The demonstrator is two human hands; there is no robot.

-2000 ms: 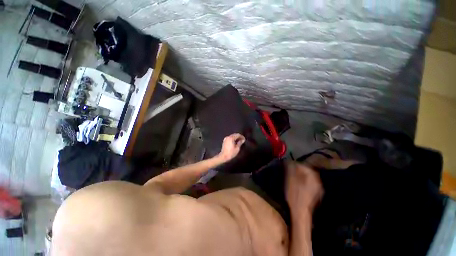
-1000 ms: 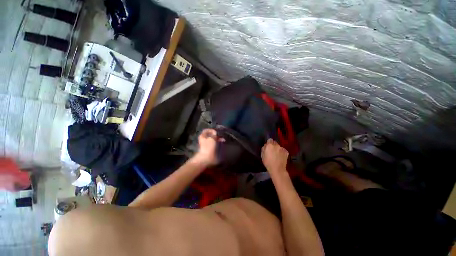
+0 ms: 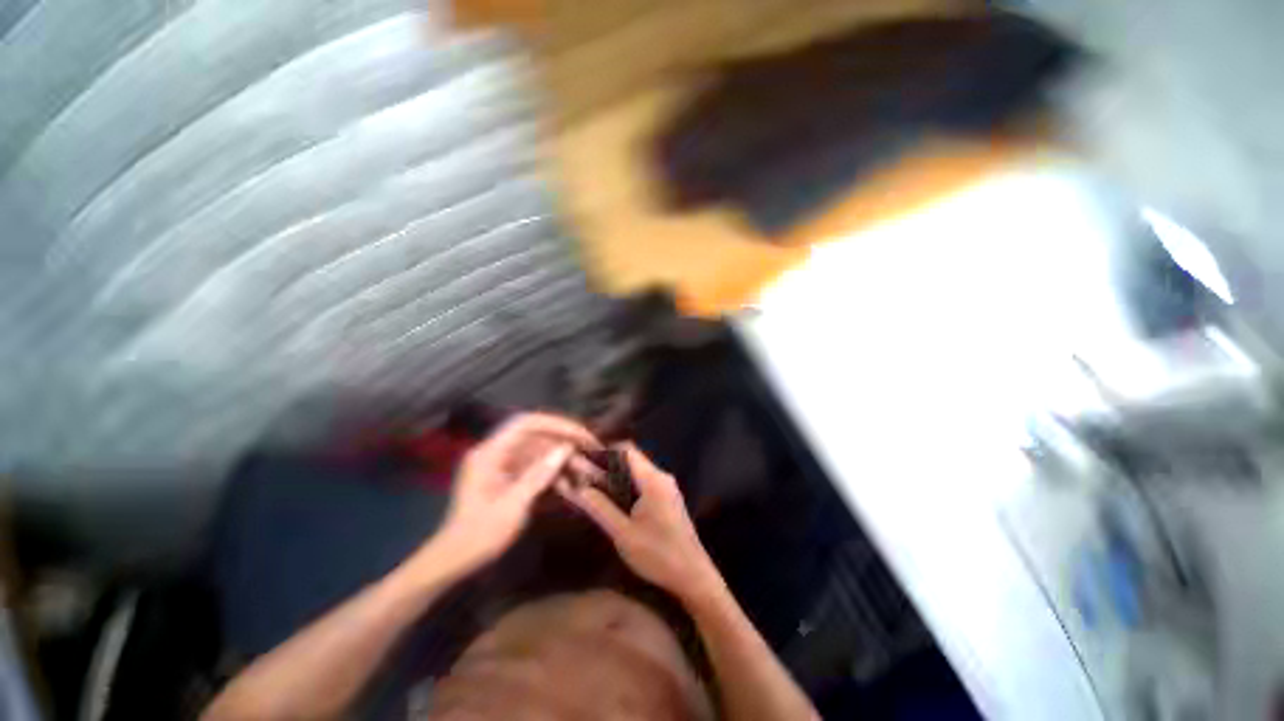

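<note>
The view is blurred. My left hand [image 3: 507, 486] and my right hand [image 3: 655, 521] meet low in the middle, in front of my body. A small dark piece [image 3: 617, 479] shows between the thumb and fingers of my right hand. My left fingertips are bent close to it; whether they grip it I cannot tell. A large dark panel [image 3: 324, 542] lies at the lower left, beyond my left forearm.
A white table [image 3: 901, 409] runs diagonally at the right, with a blurred sewing machine [image 3: 1169, 409] and a blue object [image 3: 1105, 571]. Cardboard [image 3: 606, 169] at the top bears dark pieces [image 3: 859, 113]. A white brick-pattern wall [image 3: 310, 183] stands at the left.
The view has swung from the other machine to the white table and cardboard. My hands have left the large panel and come together at a small dark piece.
</note>
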